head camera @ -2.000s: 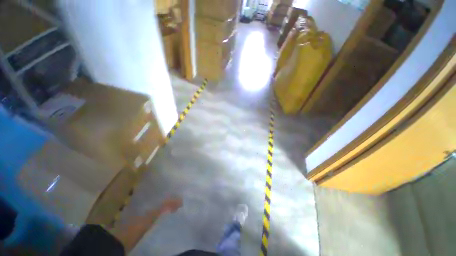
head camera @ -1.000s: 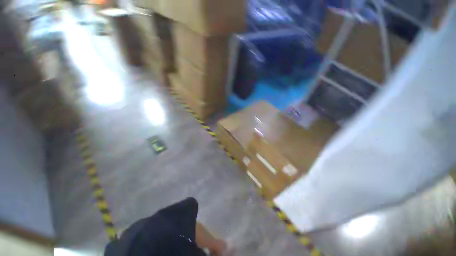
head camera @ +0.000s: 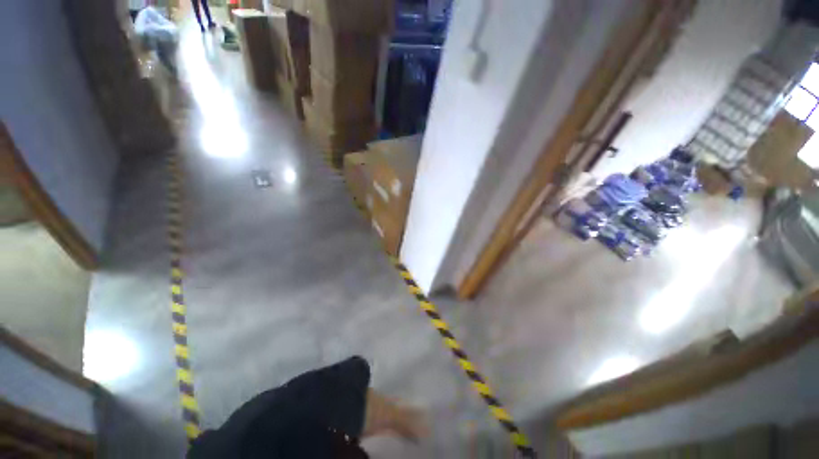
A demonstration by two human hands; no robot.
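Observation:
My left hand (head camera: pixel 397 420) shows blurred at the bottom centre, just right of a black sleeve. No object can be made out in it, and its fingers are not clear. My right hand is out of the picture. Nearest ahead is the grey floor (head camera: pixel 269 278) between two yellow-black tape lines. Brown cartons with white labels (head camera: pixel 388 193) stand against the white wall end beyond the right line.
Tall carton stacks (head camera: pixel 346 81) line the corridor's right side. A dark marker (head camera: pixel 261 178) lies on the floor. Through the right doorway, bundles in shiny clear plastic (head camera: pixel 629 211) lie on the floor. A person's legs (head camera: pixel 203 12) show far off. A wooden door frame (head camera: pixel 45 202) stands left.
The view has turned from the corridor with the yellow sacks to another stretch. Since one second ago, the cartons sit farther off and a doorway has come into view at the right.

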